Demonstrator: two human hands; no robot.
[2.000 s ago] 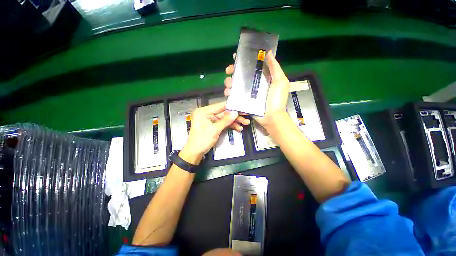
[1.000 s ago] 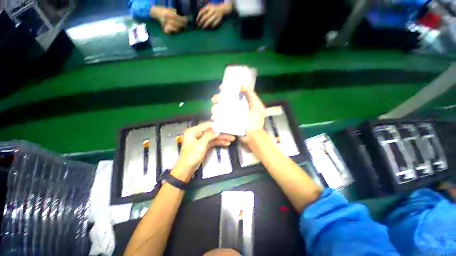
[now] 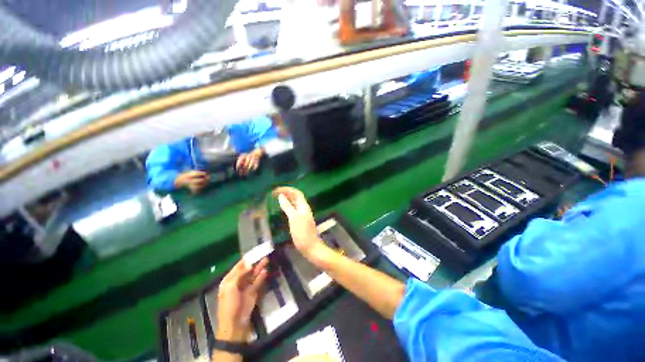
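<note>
A phone display module (image 3: 253,232) is held up over the foam tray (image 3: 361,237), its dark strip facing me and its lower end bright white. My left hand (image 3: 239,293), with a black wristband, grips the lower end. My right hand (image 3: 300,223) is raised beside its upper right part, fingers bent; whether the fingertips touch it cannot be told. More modules lie in the tray, partly hidden by my hands. Another module (image 3: 320,343) lies on the black mat (image 3: 364,327), cut off by the bottom edge.
A bright silver framed part (image 3: 406,253) lies right of the foam tray. Phone frames (image 3: 470,207) sit in a black tray further right. A person in blue (image 3: 576,261) is close at my right. Another person's hands (image 3: 249,162) show across the green bench. A post (image 3: 475,95) stands beyond.
The view has tilted up and turned right. The module has tilted and its broad glare has gone. My right hand has shifted from its side to near its upper corner.
</note>
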